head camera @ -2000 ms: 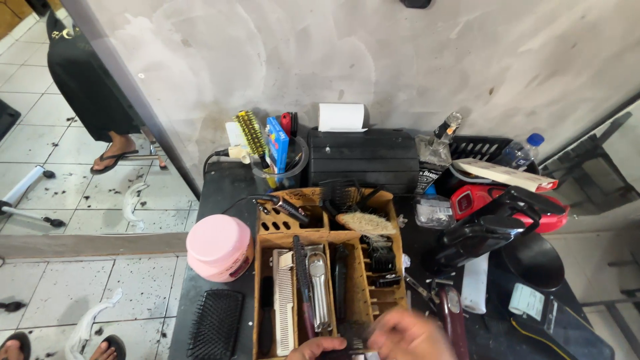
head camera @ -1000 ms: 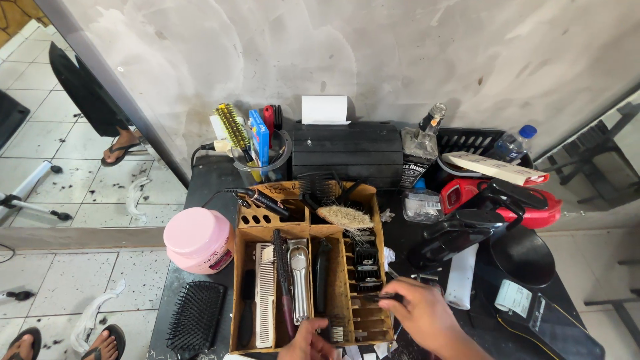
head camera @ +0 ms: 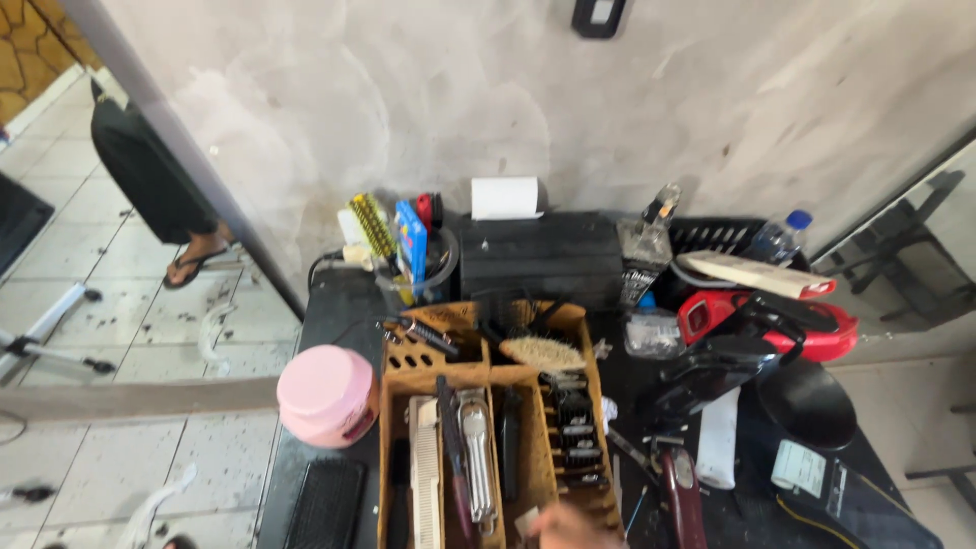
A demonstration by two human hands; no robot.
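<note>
Blurred fingers of my right hand (head camera: 576, 526) show at the bottom edge, over the lower right part of a wooden organizer box (head camera: 385, 427). A small pale piece (head camera: 528, 521) lies at the fingertips; whether they grip it I cannot tell. My left hand is out of view. In the box stand a cream comb (head camera: 425, 473), a silver hair clipper (head camera: 477, 457), a dark slim tool with a purplish handle (head camera: 455, 465) and a black trimmer (head camera: 509, 446). Black clipper guards (head camera: 577, 442) fill the right slots, below a pale-bristled brush (head camera: 543, 354).
Left of the box are a pink jar (head camera: 328, 393) and a black paddle brush (head camera: 326, 503). A maroon clipper (head camera: 681, 496), a black hair dryer (head camera: 713, 370) and a card terminal (head camera: 862, 496) lie right. Behind stand a black case (head camera: 541, 259), a glass bottle (head camera: 646, 244) and a cup of brushes (head camera: 418, 286).
My left hand, over the box one second ago, has left the view. The right hand has moved from the guard slots toward the near end of the box.
</note>
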